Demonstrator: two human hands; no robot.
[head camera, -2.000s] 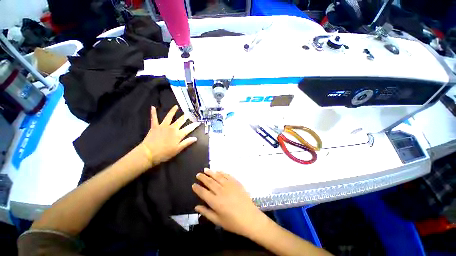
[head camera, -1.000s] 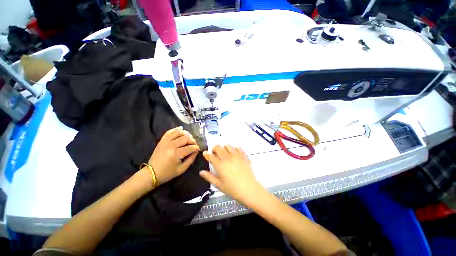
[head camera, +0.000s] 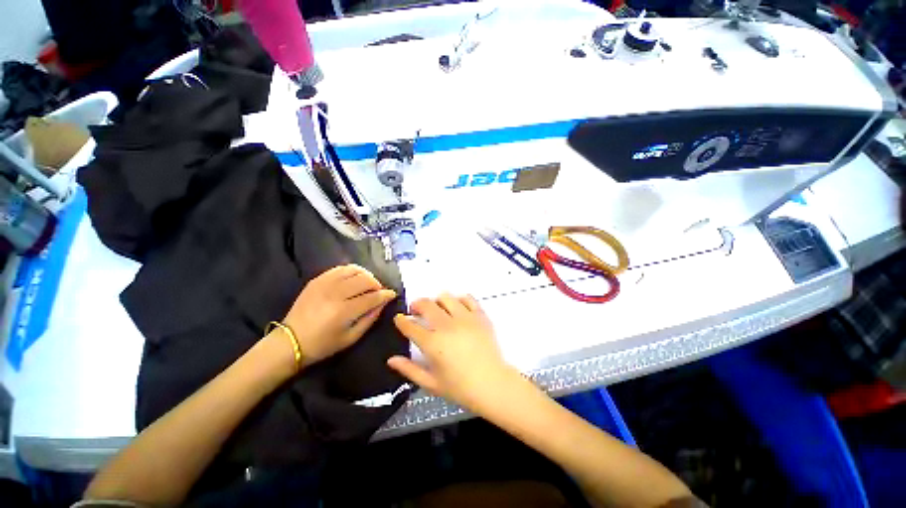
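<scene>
The dark cloth (head camera: 214, 243) is spread left of the needle and hangs over the front table edge. Its right edge runs under the presser foot (head camera: 401, 241). My left hand (head camera: 341, 316) lies on the cloth just in front of the foot, thumb and fingers pinching the cloth near its edge. My right hand (head camera: 453, 349) is right beside it, its fingertips at the same seam edge (head camera: 401, 301); its finger undersides are hidden. A small white strip (head camera: 383, 398) shows at the cloth's lower edge.
Scissors (head camera: 586, 264) with red and orange-yellow handles and dark snips (head camera: 515, 252) lie right of the needle. The white machine head (head camera: 477, 99) spans the back, with a pink holder (head camera: 279, 36) on it. A flask (head camera: 25, 220) stands far left. A blue bin (head camera: 795, 427) is below right.
My left hand has gone from spread flat to pinching the cloth. My right hand has moved up beside it, then both slightly toward me. The view has shifted, and the cloth's lower part has bunched up.
</scene>
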